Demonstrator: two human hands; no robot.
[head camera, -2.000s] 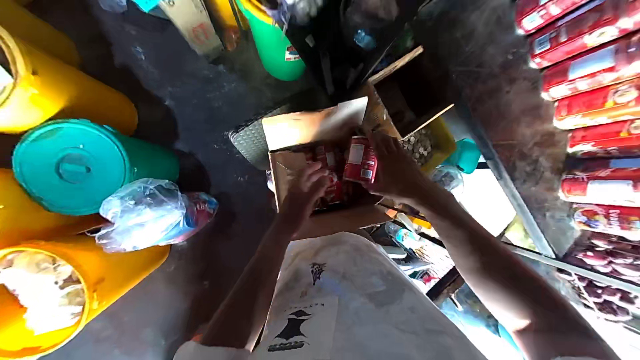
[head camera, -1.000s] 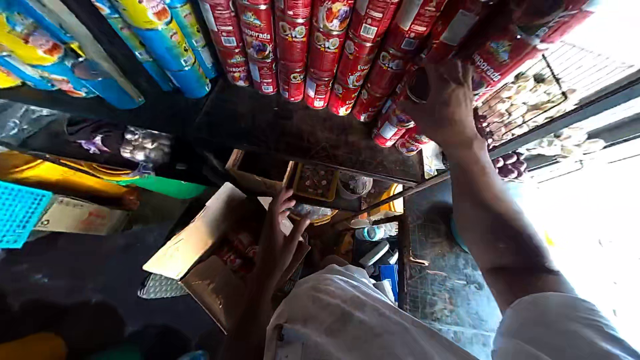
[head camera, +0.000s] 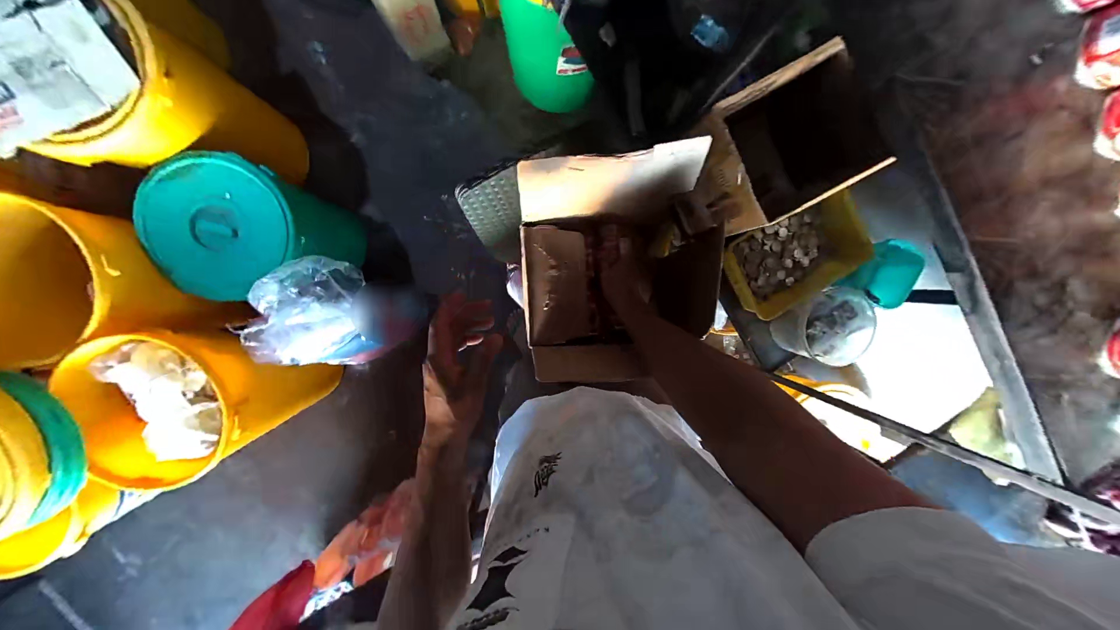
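Observation:
A cardboard box (head camera: 582, 361) with raised flaps stands open in front of my torso, with red packets (head camera: 610, 241) dimly visible inside. My right hand (head camera: 626, 278) reaches down into it, at the packets; shadow hides the fingertips, so its grip cannot be made out. To the left of the box, my left hand (head camera: 457, 359) is raised, its fingers apart and slightly curled, and nothing is in it. More red packets (head camera: 1101, 52) lie in a row at the right edge of the view.
A yellow tub of coins (head camera: 757, 302), a clear plastic jar (head camera: 831, 328) and another open carton (head camera: 840, 175) stand right of the box. Yellow drums (head camera: 254, 420), a teal-lidded bin (head camera: 254, 219) and a clear plastic bag (head camera: 306, 306) are at left. A metal bar (head camera: 927, 444) crosses at lower right.
My right hand has come from the row of red packets down into the box. My left hand, over the box before, is now beside it. The view has swung considerably.

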